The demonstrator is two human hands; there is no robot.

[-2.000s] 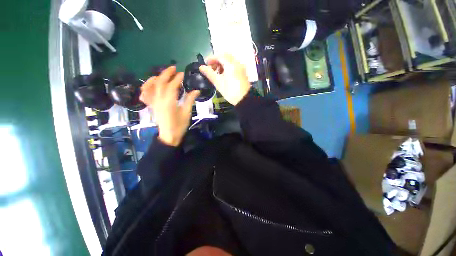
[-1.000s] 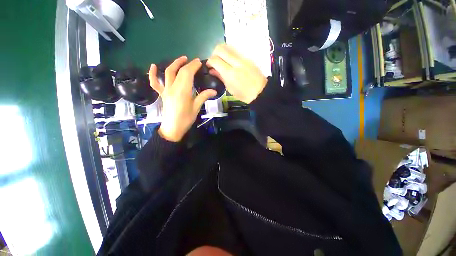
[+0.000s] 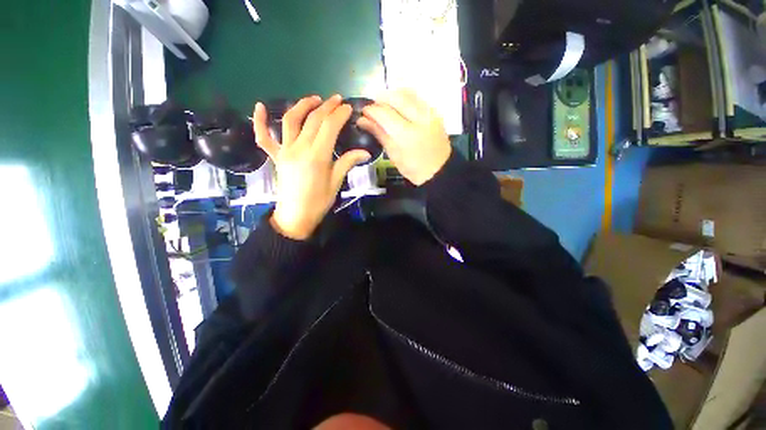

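Note:
Several security cameras with black ball heads and white bases stand in a row at the bench edge. The rightmost camera (image 3: 356, 138) is between my hands. My left hand (image 3: 307, 168) is on its left side, thumb below the ball and fingers over its top left. My right hand (image 3: 410, 138) has its fingertips on the ball's upper right side. A black camera (image 3: 225, 143) and another black camera (image 3: 161, 136) stand to the left, untouched. One more ball is partly hidden behind my left fingers.
A white keyboard (image 3: 422, 59) lies on the green bench (image 3: 294, 50). A label printer (image 3: 579, 29), mouse (image 3: 507, 117) and green card (image 3: 572, 117) are right. An all-white camera (image 3: 181, 21) is at upper left. A carton (image 3: 617, 260) of cameras is lower right. A green conveyor (image 3: 50, 210) runs left.
Over the last two seconds both hands have closed in around the rightmost ball. The view has shifted, so the printer and white camera sit differently in the picture. The row still stands in place.

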